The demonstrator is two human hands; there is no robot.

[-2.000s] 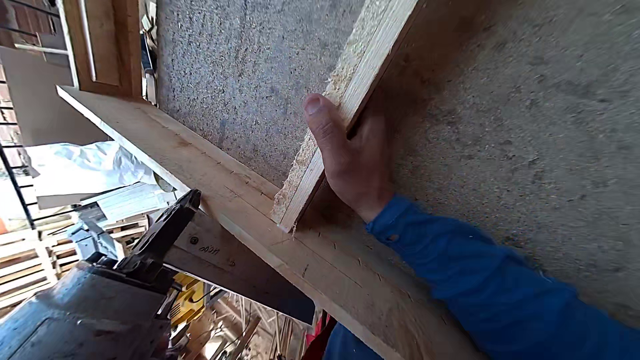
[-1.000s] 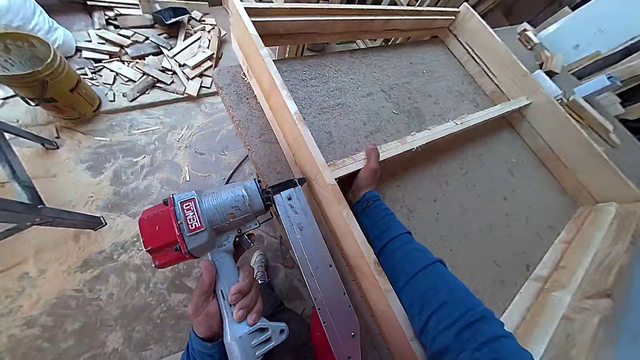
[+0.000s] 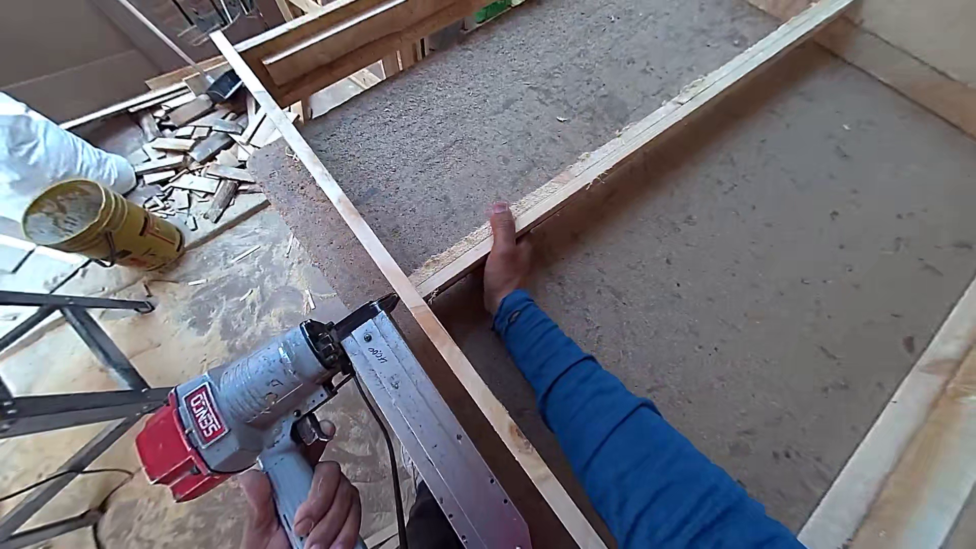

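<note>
My left hand (image 3: 316, 507), at the bottom left, grips the handle of a Senco pneumatic nailer (image 3: 252, 393) with a red cap and a long metal magazine. The nailer's nose is at the outer face of a long wooden frame board (image 3: 366, 240) standing on edge. On the board's other side, the end of a rough wooden crosspiece (image 3: 633, 141) meets it near the nose. My right hand (image 3: 507, 259), in a blue sleeve, holds the crosspiece near that end, thumb on top; its fingers are mostly hidden beneath or behind the wood.
Under the frame lies a grey-brown panel (image 3: 732, 305). Other frame boards (image 3: 907, 442) run at the lower right and top. To the left are a yellow bucket (image 3: 133, 232), a white sack (image 3: 57, 160), wood offcuts (image 3: 194, 152) and dark metal legs (image 3: 99, 347). A thin hose hangs by the nailer.
The view has swung since the earlier frames. My right hand stays on the crosspiece near its end, and the nailer remains at the outside of the frame board.
</note>
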